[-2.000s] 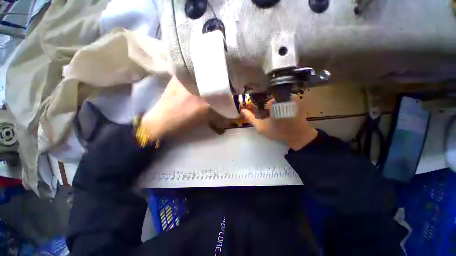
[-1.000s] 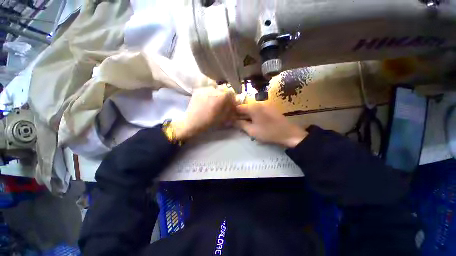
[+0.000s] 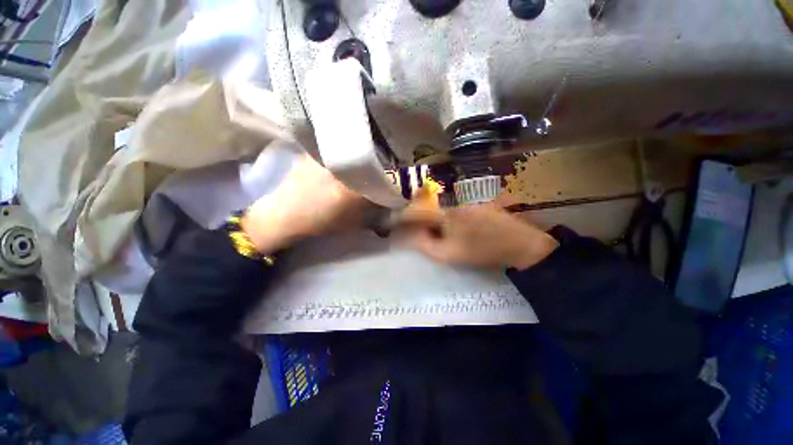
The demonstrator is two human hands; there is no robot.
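The beige garment shell (image 3: 191, 122) lies crumpled left of the machine head, with pale grey-white lining (image 3: 204, 191) showing in its folds. My left hand (image 3: 304, 204) is at the cloth's right end, just below the white upright guard (image 3: 343, 122); its fingers are blurred. My right hand (image 3: 469, 235) is below the tension knob (image 3: 477, 189), its fingertips close to the left hand's, near the lit needle area (image 3: 413, 178). A small dark blurred patch shows between the hands. What the fingers pinch is hidden or too blurred to tell.
The cream machine head (image 3: 609, 69) fills the top, close to the hands. Black-handled scissors (image 3: 648, 230) and a lit smartphone (image 3: 715, 235) lie at the right. A measuring scale (image 3: 400, 310) runs along the near table edge. A blue crate (image 3: 296, 374) is below.
Since one second ago, the view has come closer to the machine head, which looks larger. My hands, together on the cloth by the needle then, are now slightly apart and blurred.
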